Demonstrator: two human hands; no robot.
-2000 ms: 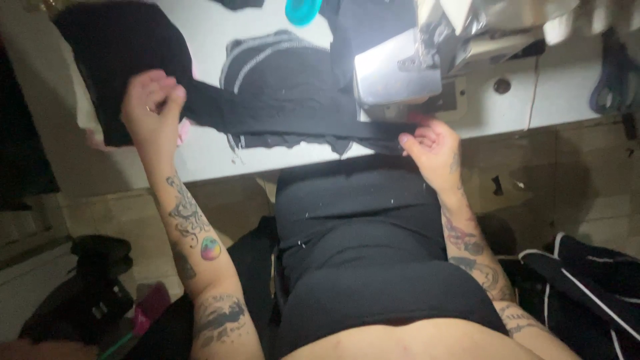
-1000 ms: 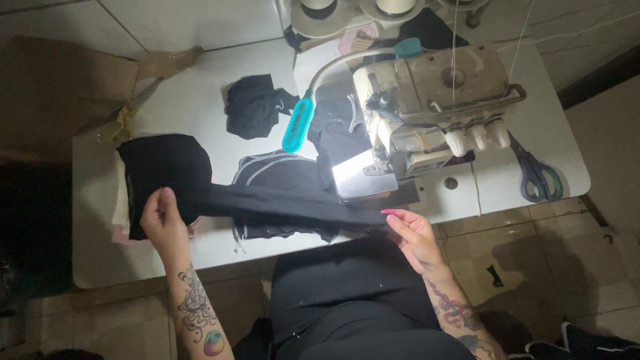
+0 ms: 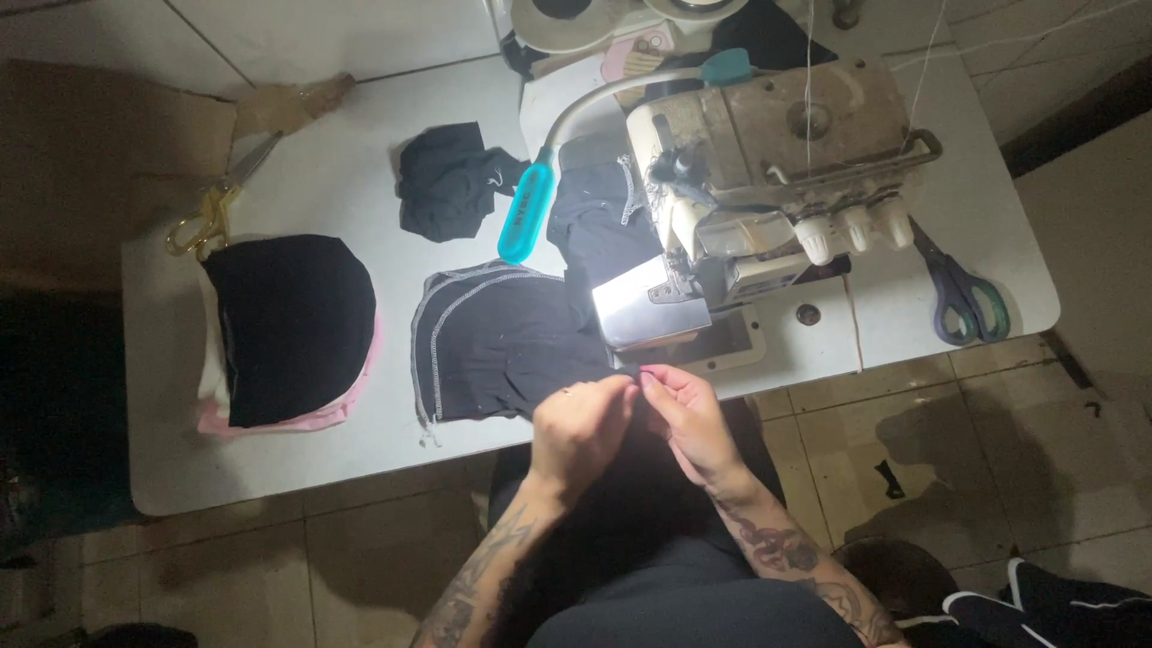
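My left hand (image 3: pixel 580 432) and my right hand (image 3: pixel 688 418) meet at the table's front edge, pinching black fabric (image 3: pixel 641 371) between their fingertips. Most of that fabric is hidden by the hands or blends with the dark clothing below. Just above them is the bright metal plate of a serger sewing machine (image 3: pixel 652 301). To the left lies a black fabric piece with pale overlock stitching (image 3: pixel 490 333). More black fabric (image 3: pixel 603 234) lies beside the machine. A stack of cut pieces, black on top (image 3: pixel 297 328) with pink and white beneath, rests at the table's left.
A teal flexible lamp (image 3: pixel 526 211) arches over the table (image 3: pixel 342 468). Dark-handled scissors (image 3: pixel 967 301) lie right of the machine, gold-handled scissors (image 3: pixel 202 220) at the left. A crumpled black cloth (image 3: pixel 443 180) lies behind. Thread cones (image 3: pixel 567 18) stand at the back.
My hands were wide apart, holding a long black strip stretched between them; they have come together in front of the machine. The black-topped stack now shows uncovered at the left.
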